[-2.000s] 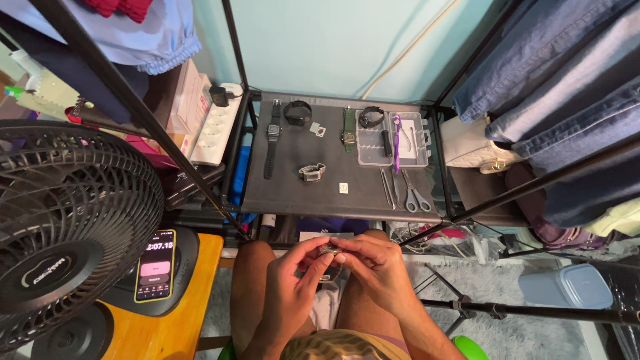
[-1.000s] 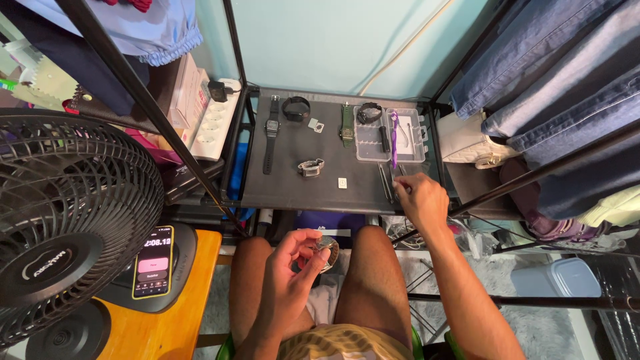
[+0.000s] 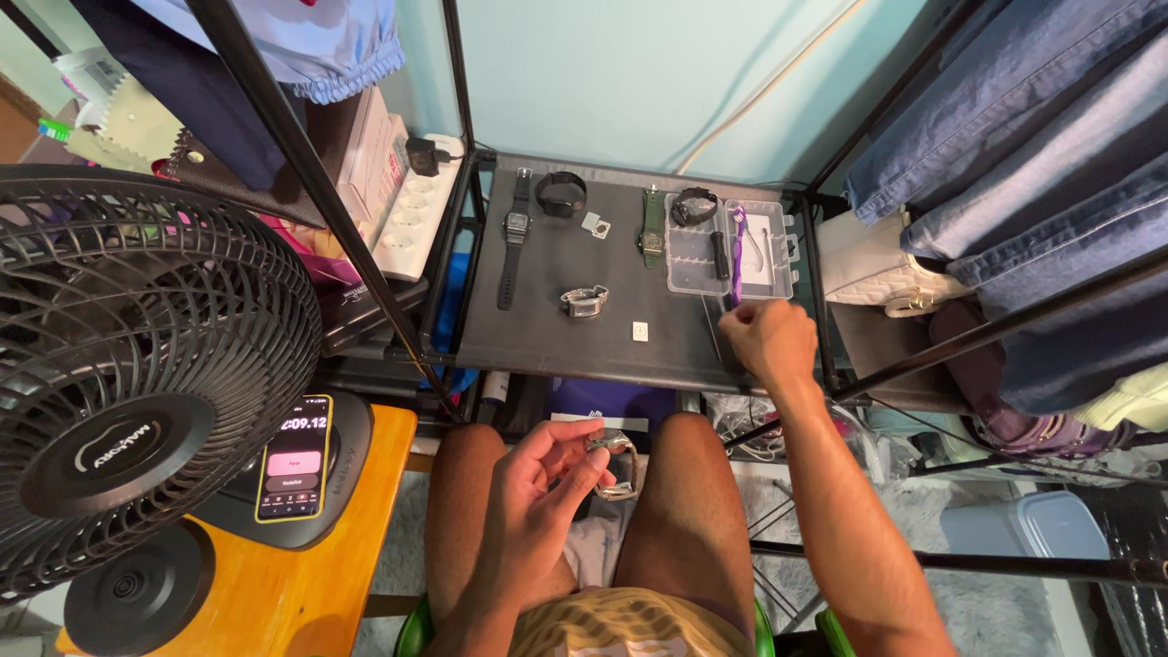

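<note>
My left hand [image 3: 552, 474] pinches a metal-band wristwatch [image 3: 618, 465] above my lap. My right hand [image 3: 771, 338] is at the front right of the black fabric shelf, over the place of the scissors and beside the tweezers [image 3: 711, 327]; its fingertips are hidden. Another metal watch [image 3: 584, 301] lies mid-shelf, with a small white square piece [image 3: 640, 331] to its right. Behind are a black digital watch [image 3: 517, 228], a black round watch [image 3: 561, 193] and a green-strap watch [image 3: 651, 237]. A clear plastic organizer box [image 3: 698, 265] holds a black watch [image 3: 693, 207] and a purple toothbrush [image 3: 738, 246].
A black fan [image 3: 137, 438] stands at the left by a phone [image 3: 297, 461] with a running timer on a wooden table [image 3: 365, 511]. Black rack poles [image 3: 315, 192] flank the shelf. A power strip [image 3: 415, 214] is at left, jeans [image 3: 1031, 164] hang at right.
My right hand has left the watch at my lap and moved to the tools at the shelf's right, then slightly left and back there. My left hand still holds the watch.
</note>
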